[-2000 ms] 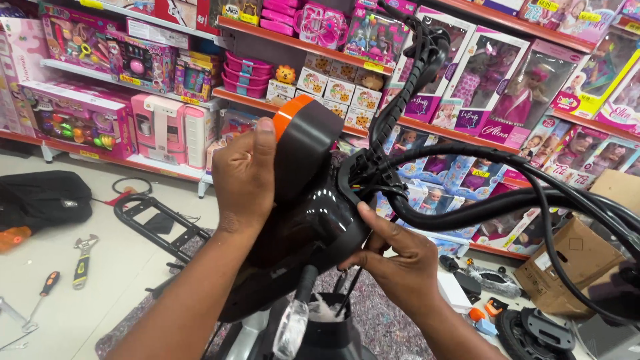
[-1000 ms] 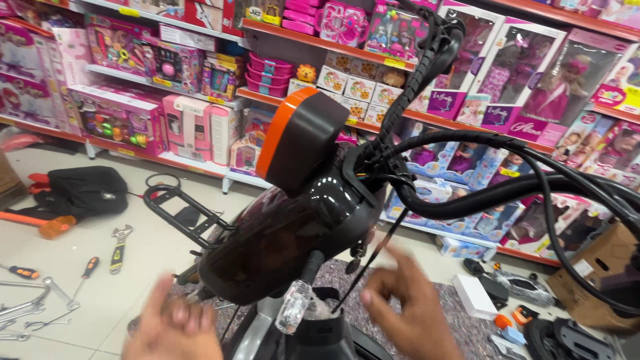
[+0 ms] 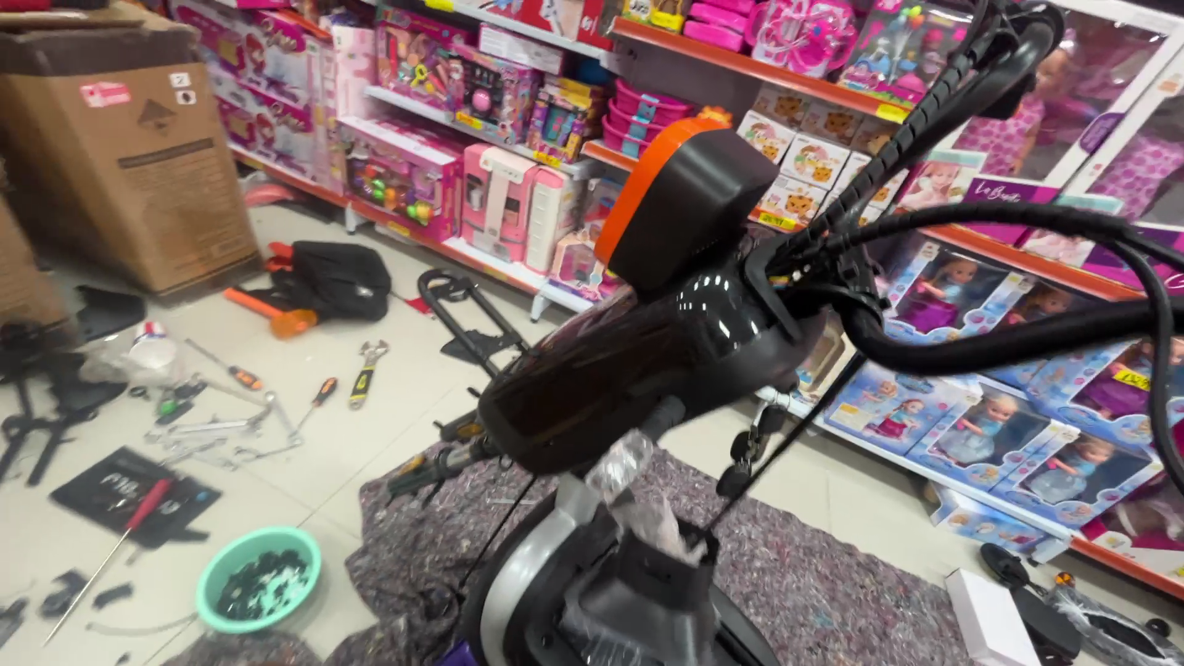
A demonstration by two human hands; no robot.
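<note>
Neither of my hands shows in the current view. A glossy black steering column cover of a partly assembled scooter or electric bike fills the middle, tilted. On it sits a black headlight housing with an orange rim. Black handlebars and wrapped cables run to the right. Below, clear plastic wrap covers a small part beside the black frame piece. A bunch of dark keys or fobs hangs behind a thin cable.
On the tiled floor at left lie an adjustable wrench, a screwdriver, a red-handled screwdriver and a green bowl of small parts. A grey felt blanket lies underneath. Toy shelves stand behind; a large cardboard box is at left.
Both hands were on the headlight and column cover, then came off them, and now are out of view. The view has turned to the left, bringing in the green bowl.
</note>
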